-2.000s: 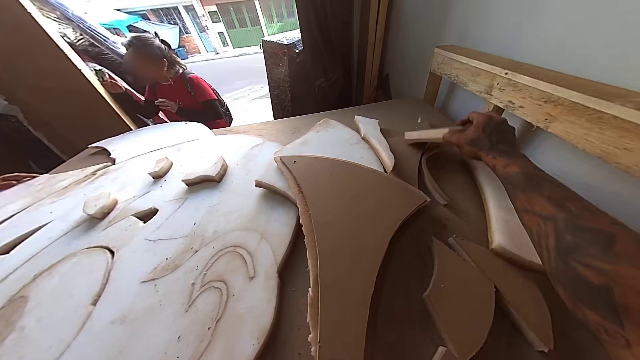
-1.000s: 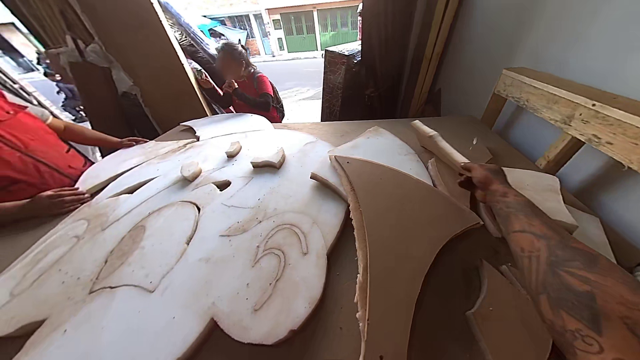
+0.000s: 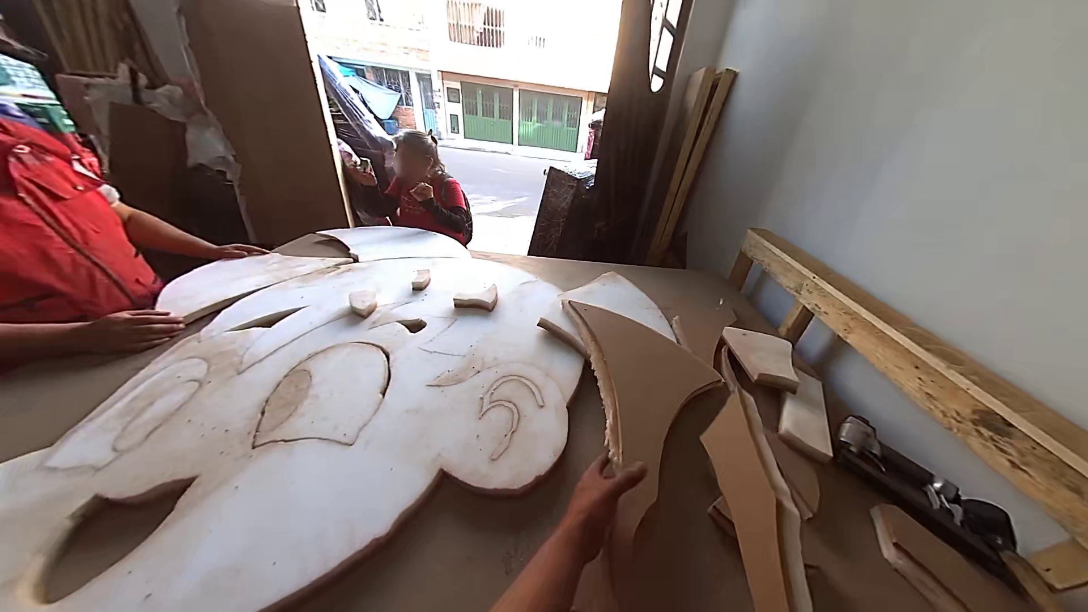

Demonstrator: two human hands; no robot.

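Observation:
My left hand (image 3: 605,503) comes in from the bottom centre and grips the rough left edge of a large curved, brown-faced board offcut (image 3: 646,374), thumb on its face. My right hand is out of view. Left of the offcut lies a big white, cartoon-like cutout (image 3: 323,501) with carved outlines and an ear shape. Small loose pale blocks (image 3: 476,297) rest on it. A white triangular piece (image 3: 619,297) lies partly under the offcut. To the right are a long brown-faced strip (image 3: 748,484) and thick pale pieces (image 3: 759,355), some overlapping.
A co-worker in red at left has both hands (image 3: 140,330) on the cutout's edge. Another person (image 3: 429,191) is beyond the table. A wooden frame (image 3: 918,340) runs along the right wall, with a dark metal tool (image 3: 926,489) beside it.
My right hand, earlier among the pieces at the right, has left the view. My left hand has appeared on the large offcut. The pale pieces at the right lie differently. The view has shifted.

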